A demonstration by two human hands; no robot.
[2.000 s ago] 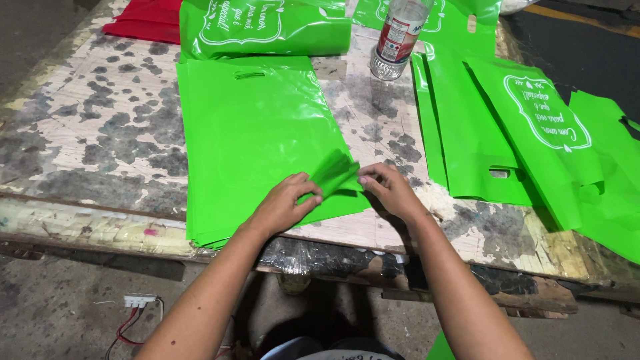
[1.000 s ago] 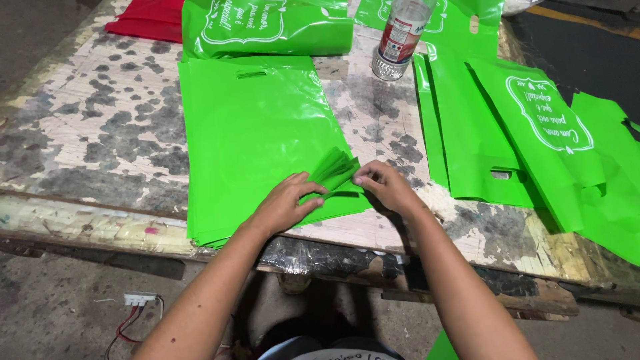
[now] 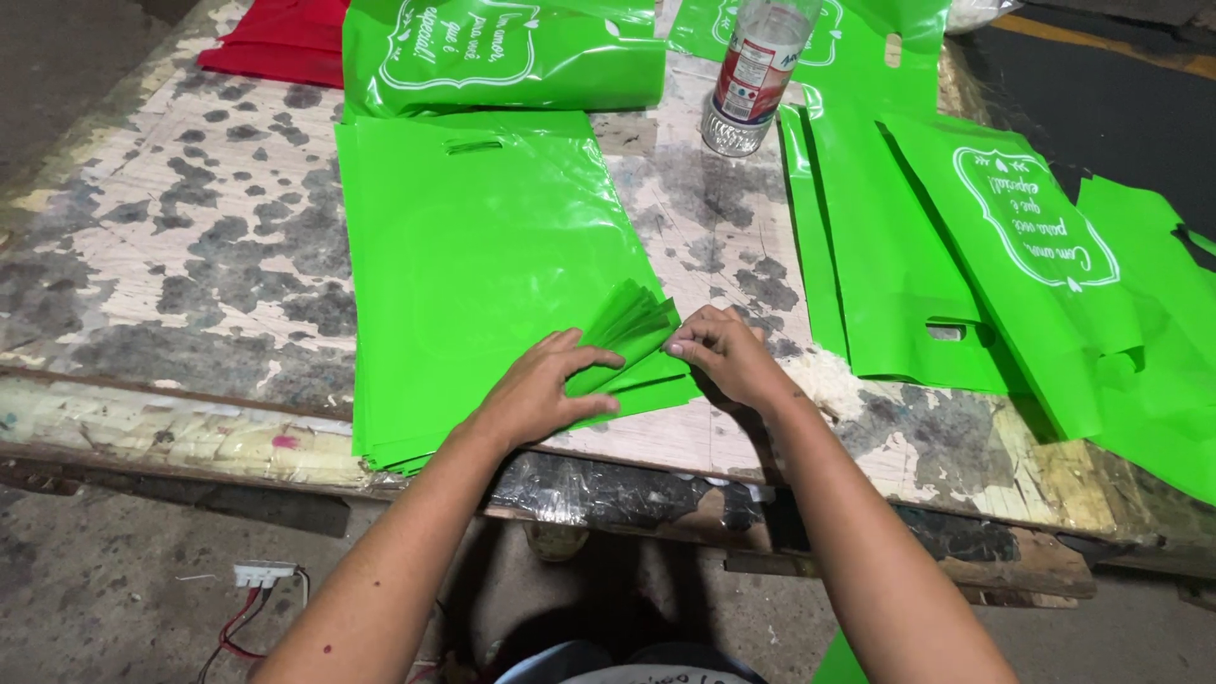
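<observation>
A stack of green plastic bags (image 3: pixel 475 237) with a die-cut handle slot lies on the worn table (image 3: pixel 237 209), its slotted end away from me. At the near right corner several layers are folded up and fanned. My left hand (image 3: pixel 551 380) rests over this fold, thumb and fingers on either side of the raised layers. Pinched at the fanned corner's right edge are the thumb and index finger of my right hand (image 3: pixel 722 356).
Behind the stack lies a printed green bag (image 3: pixel 589 66), with red material (image 3: pixel 285 43) to its left. A clear bottle (image 3: pixel 755 81) stands beyond my right hand. More printed green bags (image 3: pixel 1035 218) overlap at the right. A power strip (image 3: pixel 264 574) is on the floor.
My hands stay at the same corner. The raised layers look more fanned out than two seconds ago.
</observation>
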